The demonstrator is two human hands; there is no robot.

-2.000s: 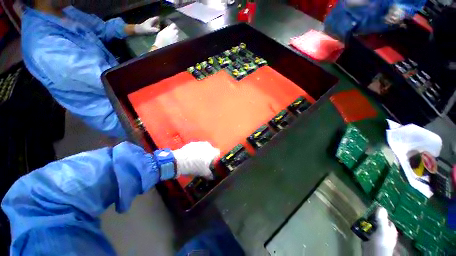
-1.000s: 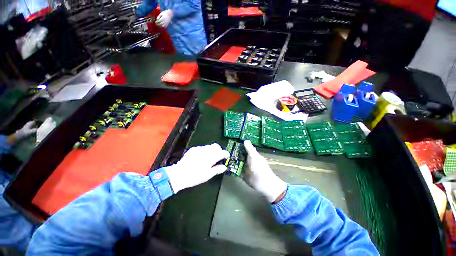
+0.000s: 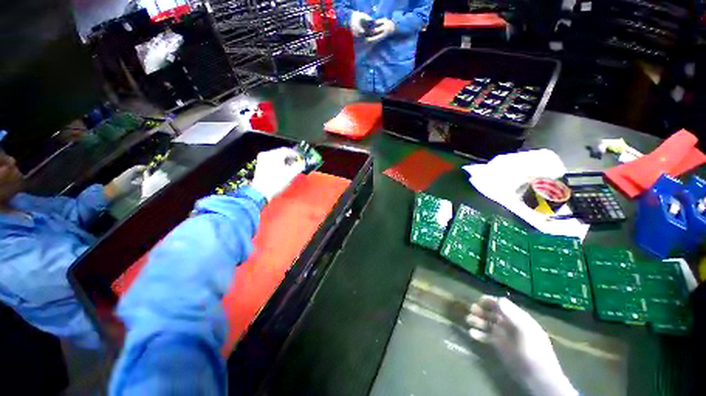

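Observation:
My left hand (image 3: pixel 277 173), in a white glove, is over the far end of the black tote (image 3: pixel 255 144) and holds a small green circuit board (image 3: pixel 309 158) at its fingertips. Rows of boards (image 3: pixel 236 179) lie beside and partly behind the hand, along the tote's far left side. A red liner sheet (image 3: pixel 298 224) covers the tote floor. My right hand (image 3: pixel 512 336), also white-gloved, is above the grey work mat (image 3: pixel 426 348) with loosely curled fingers, and I see nothing in it. Several green board panels (image 3: pixel 559 271) lie beyond the mat.
A second black tote (image 3: pixel 433 128) with boards stands across the bench. White paper, a tape roll (image 3: pixel 548 193), a calculator (image 3: pixel 594 199), blue holders (image 3: pixel 666 216) and red sheets (image 3: pixel 418 169) lie around. One person (image 3: pixel 46 247) is at left, another (image 3: pixel 383 39) stands at the back.
The view has turned left. My hands were together on a board above the mat; my left hand has moved over the tote with a board, and my right hand has let go.

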